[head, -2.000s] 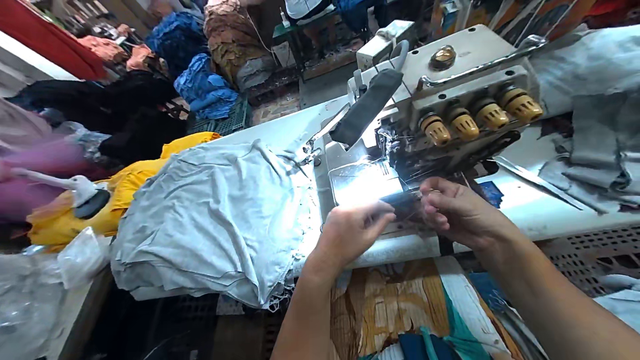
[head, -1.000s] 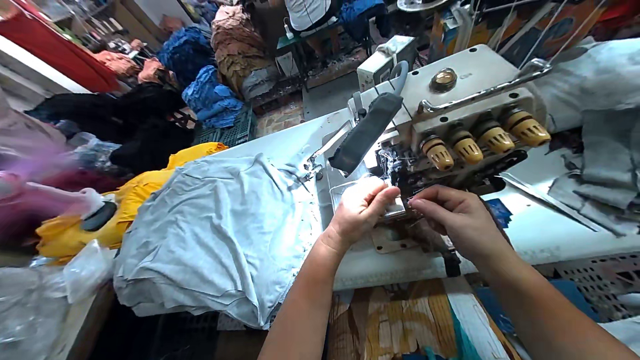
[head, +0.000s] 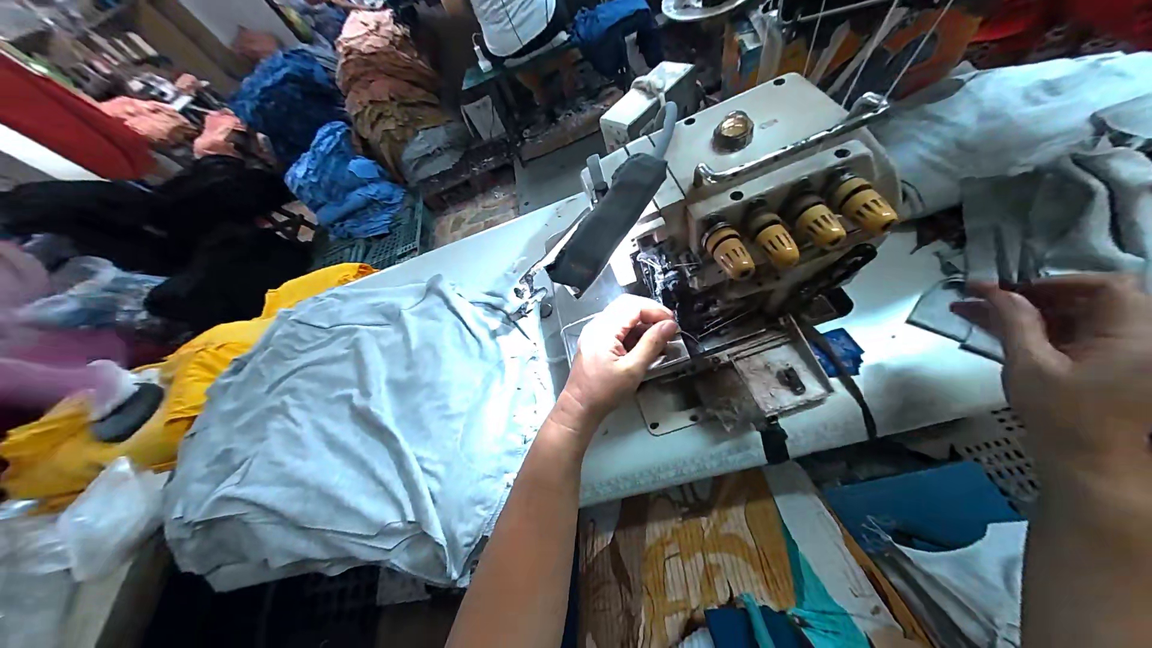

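An overlock sewing machine [head: 765, 135] with several yellow tension dials [head: 796, 229] stands on a white table, its lower front cover open. My left hand [head: 625, 346] is at the needle area, thumb and forefinger pinched together on what looks like a thin thread. At the right, my blurred right hand [head: 1062, 351] has its fingers apart beside grey fabric pieces [head: 1035, 216]; whether it touches them cannot be told. Pale grey fabric [head: 351, 423] lies heaped left of the machine. A dark padded piece [head: 607, 220] hangs over the sewing area.
Yellow cloth [head: 198, 378] lies along the table's left side, by a clear plastic bag [head: 112, 513]. Blue cloth bundles [head: 346, 184] and a green crate [head: 400, 229] are farther back. A person [head: 517, 22] sits beyond the machine. A wooden board [head: 693, 549] is below the table edge.
My right hand has moved away from the needle area to the grey fabric at the right. My left hand remains at the needle area.
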